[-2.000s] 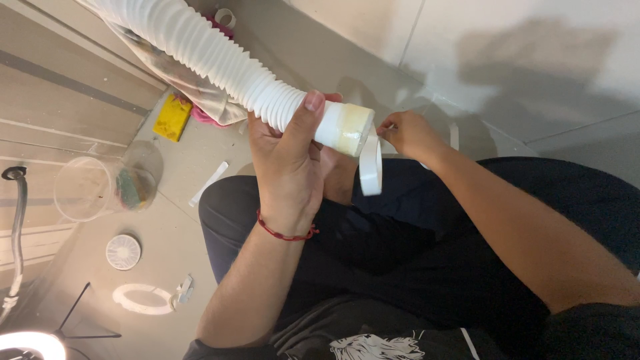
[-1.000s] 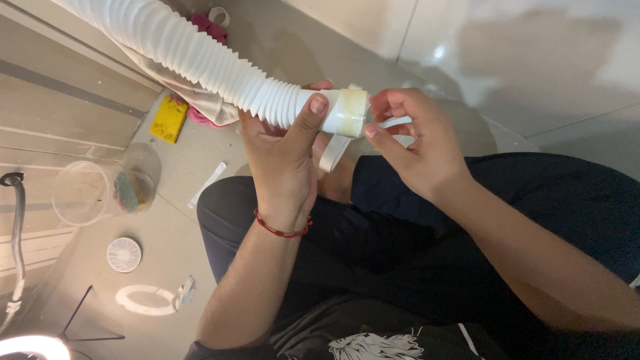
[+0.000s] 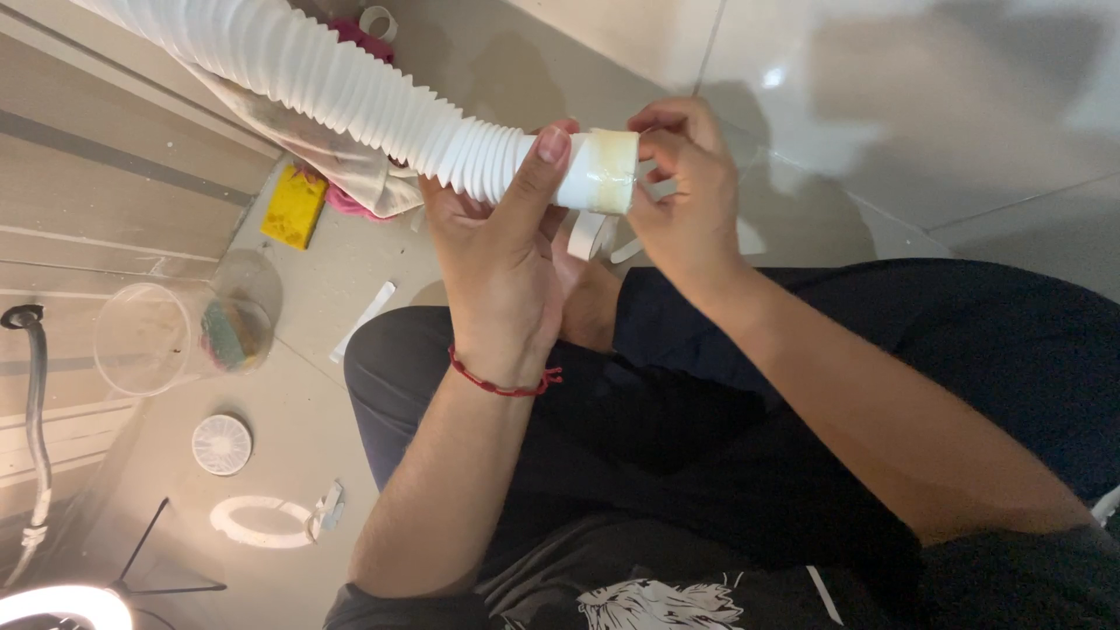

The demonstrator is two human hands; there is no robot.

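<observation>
A white corrugated flexible hose (image 3: 350,101) runs from the upper left to a smooth white end, which has a yellowish translucent band (image 3: 612,171) around it. My left hand (image 3: 507,227) grips the hose just behind that end, thumb on top. My right hand (image 3: 687,184) is at the hose's open rim, fingers bent, with part of a white strip showing between them; its exact hold is partly hidden. Below the hose end, beside my left hand, a white ring-like roll (image 3: 586,234) shows, partly covered. A white strip (image 3: 628,251) shows next to it.
On the tiled floor at left are a yellow sponge (image 3: 295,206), a clear plastic container (image 3: 144,339) with something green inside, a round white drain cover (image 3: 221,444), a flat white ring (image 3: 261,522) and a thin white strip (image 3: 363,322). A lit ring lamp (image 3: 66,608) stands bottom left.
The white roll, which hung at the hose's open end between the hands, is now below the hose near my left hand. My right hand has come up to the rim, its fingers now bent inward.
</observation>
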